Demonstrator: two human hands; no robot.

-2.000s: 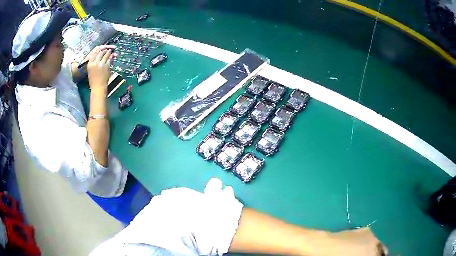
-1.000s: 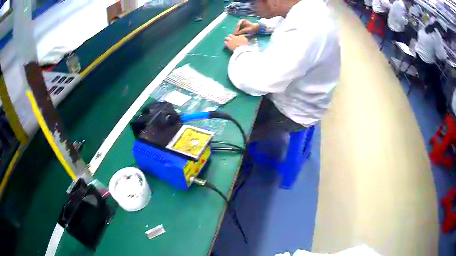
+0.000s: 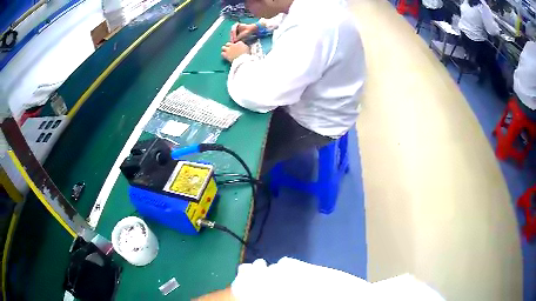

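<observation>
Neither of my hands shows; only my white sleeve (image 3: 329, 285) and a bit of bare forearm (image 3: 216, 296) are at the bottom edge. Nearest in front of me stands the blue and black soldering station (image 3: 164, 206) with a yellow sponge tray (image 3: 189, 179) on top. The soldering iron's blue handle (image 3: 186, 151) rests slanted in the black holder (image 3: 146, 160). The round white tub (image 3: 135, 241) with silvery-white contents stands to its lower left. A small white label (image 3: 168, 286) lies on the green mat below the tub.
A black box (image 3: 91, 273) is left of the tub. Clear plastic (image 3: 197, 134) and a pale gridded sheet (image 3: 200, 107) lie beyond the station. A person in white (image 3: 302, 70) works on a blue stool (image 3: 320, 176). Cables (image 3: 261, 206) hang over the bench edge. A metal post (image 3: 41, 182) is at left.
The view has turned from the module rows to the station, then slightly further right. The forearm and hand seen first are out of view, except a bit of forearm. The neighbouring person's hands remain together.
</observation>
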